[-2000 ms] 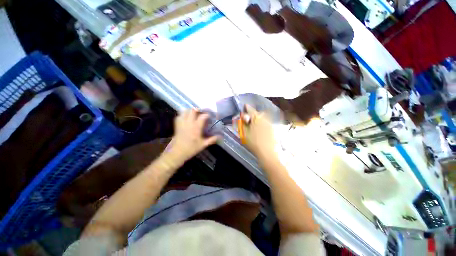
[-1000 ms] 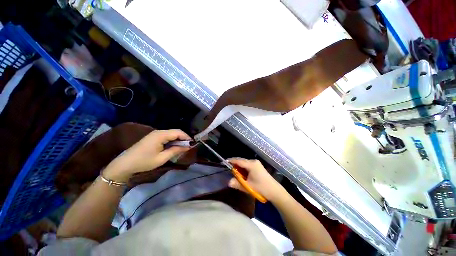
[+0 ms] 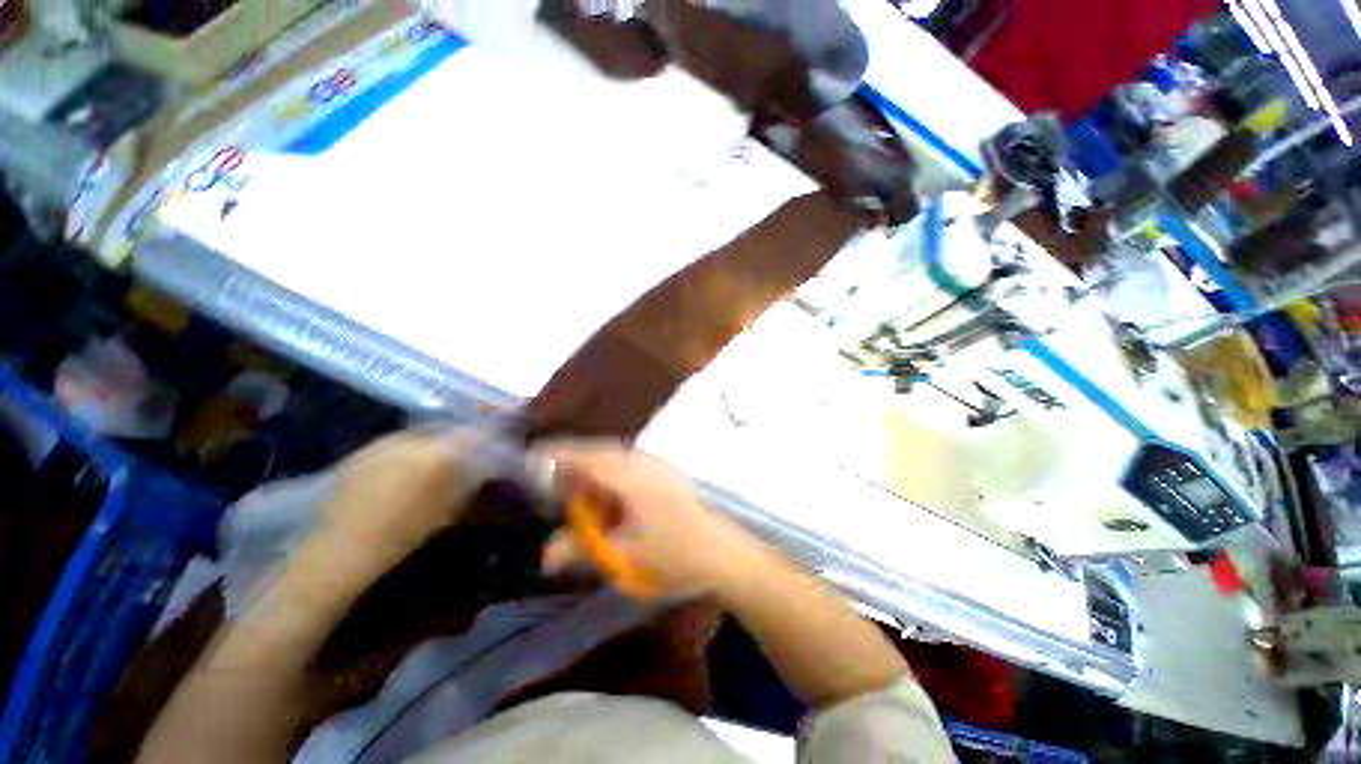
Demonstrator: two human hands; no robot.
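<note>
A long brown fabric piece (image 3: pixel 672 332) lies over the white table and runs from near my hands back towards the heap behind the machine. My right hand (image 3: pixel 634 523) holds scissors by their orange handle (image 3: pixel 600 546); the blades are blurred and mostly hidden. My left hand (image 3: pixel 396 485) is blurred, just left of the scissors at the table's front edge, with grey fabric at its fingers. How its fingers grip the fabric is hard to see. Grey and brown pieces (image 3: pixel 478 657) lie on my lap.
The white sewing machine (image 3: pixel 1030 391) stands at the right, its dark control panel (image 3: pixel 1191 490) at its end. Brown and grey pieces (image 3: pixel 746 63) are heaped behind it. A blue basket (image 3: pixel 93 597) is at the lower left. The ruler-marked table edge (image 3: pixel 336 336) runs diagonally before me.
The view has swung, showing more of the machine's right side. My hands have come closer together, the scissors now beside my left hand. Grey fabric now spreads by my left forearm.
</note>
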